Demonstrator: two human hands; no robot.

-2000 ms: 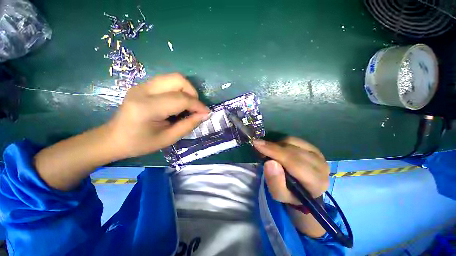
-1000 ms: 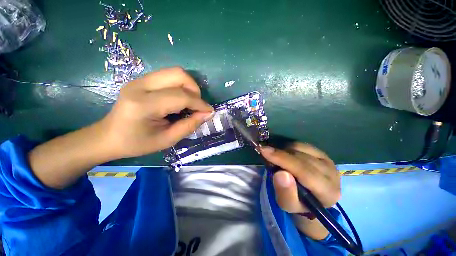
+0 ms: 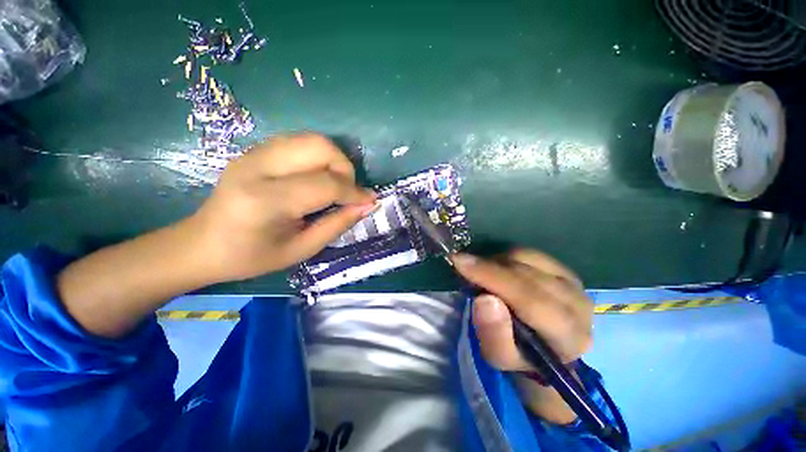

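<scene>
The phone assembly (image 3: 376, 243) lies tilted on the green mat near its front edge, its circuit board end to the right. My right hand (image 3: 530, 309) holds the black soldering iron (image 3: 557, 375) like a pen, its metal tip over the inner edge of the board. My left hand (image 3: 287, 207) is over the left part of the phone, thumb and forefinger pinched together close to the iron tip. Whatever is between these fingertips is too small to tell. The left hand hides part of the phone's upper left side.
A loose pile of small components (image 3: 212, 106) lies at the upper left, with solder wire (image 3: 97, 158) beside it. A plastic bag (image 3: 35, 53) is at the far left. A tape-roll cup (image 3: 720, 141) and a fan grille (image 3: 733, 31) stand at the right.
Both hands stay nearly in place at the phone, and the iron tip remains over the same area of the board. The whole view has shifted slightly.
</scene>
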